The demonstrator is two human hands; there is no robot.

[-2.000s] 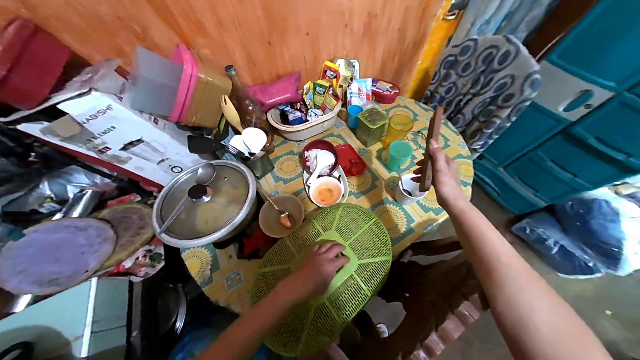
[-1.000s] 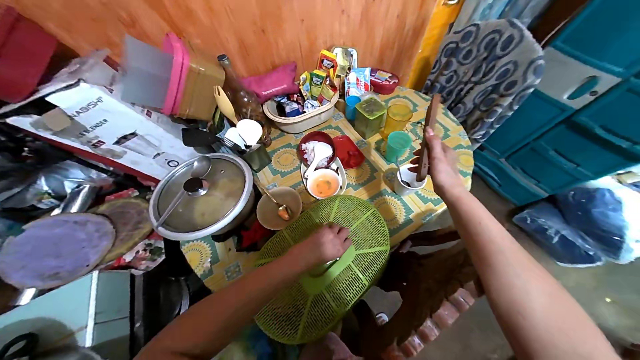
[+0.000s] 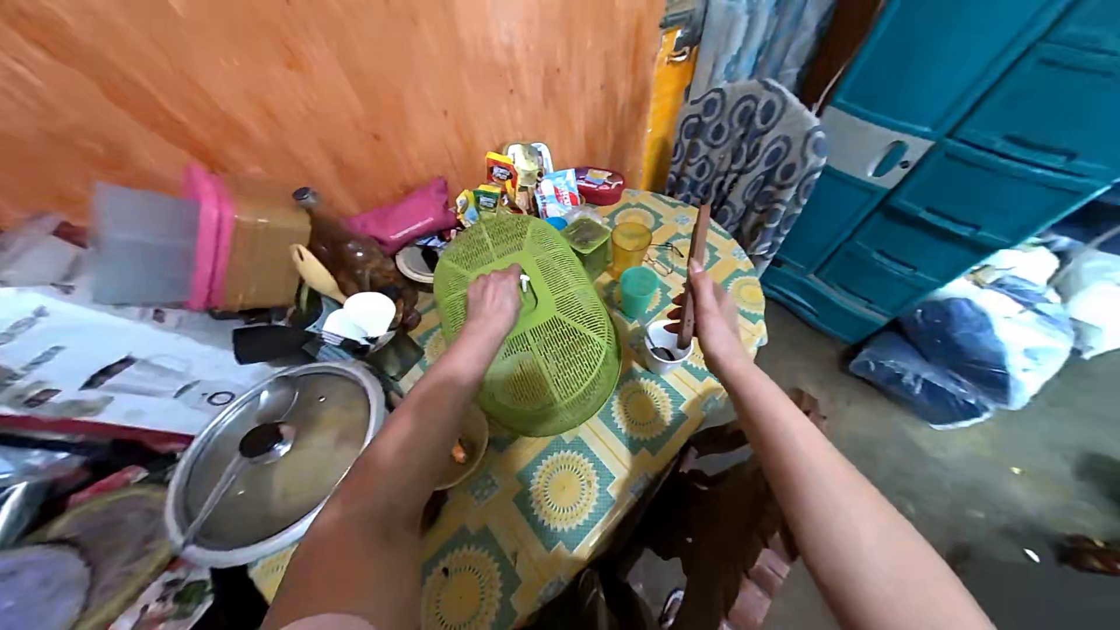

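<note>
My left hand (image 3: 495,302) grips the handle on top of a green plastic mesh food cover (image 3: 560,376), which stands over part of the round table; what is under it is mostly hidden. At the table's right side, my right hand (image 3: 710,306) holds a flat brown wooden piece (image 3: 696,267) upright, its lower end by a white cup (image 3: 662,359) with something dark in it. A teal cup (image 3: 639,291) and an amber glass (image 3: 630,249) stand between the cover and my right hand. A bowl with a spoon (image 3: 464,448) shows partly beside my left forearm.
A lidded pot (image 3: 324,437) with a ladle on its lid stands at the left. Behind it are utensils in a holder, a glass bottle (image 3: 346,245) and plastic containers (image 3: 262,241). Packets (image 3: 503,175) lie at the wall. A draped chair (image 3: 752,149) and teal drawers (image 3: 954,236) stand at right.
My left hand has moved the green cover from the table's near edge back over the bowls at the centre. My right hand still holds the wooden piece.
</note>
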